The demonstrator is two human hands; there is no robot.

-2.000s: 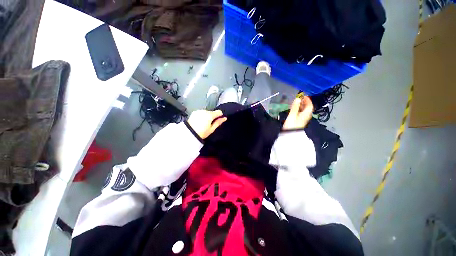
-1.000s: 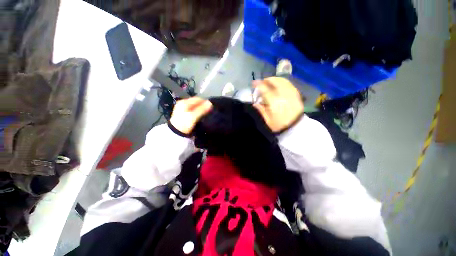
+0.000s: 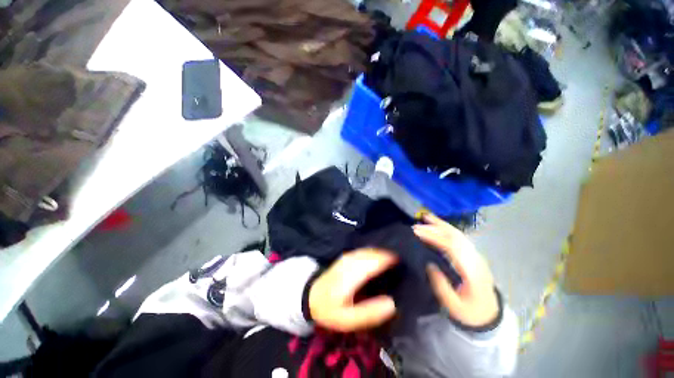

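Note:
A black garment (image 3: 310, 215) lies bunched over my lap, with a small white loop or mark (image 3: 344, 218) on it. My left hand (image 3: 355, 290) is blurred on the near side of the cloth, thumb and fingers apart; whether it grips cloth is unclear. My right hand (image 3: 464, 275) is at the cloth's right edge, with dark cloth between thumb and fingers. A small yellow thing (image 3: 423, 215) shows at its fingertips. The garment's near part is hidden by my hands.
A blue crate (image 3: 355, 118) heaped with black garments (image 3: 473, 111) stands ahead. A white table (image 3: 159, 140) at left holds a phone (image 3: 202, 89) and brown garments (image 3: 59, 133). Black cords (image 3: 229, 177) lie on the floor. A brown board (image 3: 624, 218) is at right, a red stool (image 3: 437, 15) beyond the crate.
The view has tilted up, showing more floor beyond the crate. My hands have come nearer my body and lower in the picture. The black garment now spreads out beyond them, its white mark showing.

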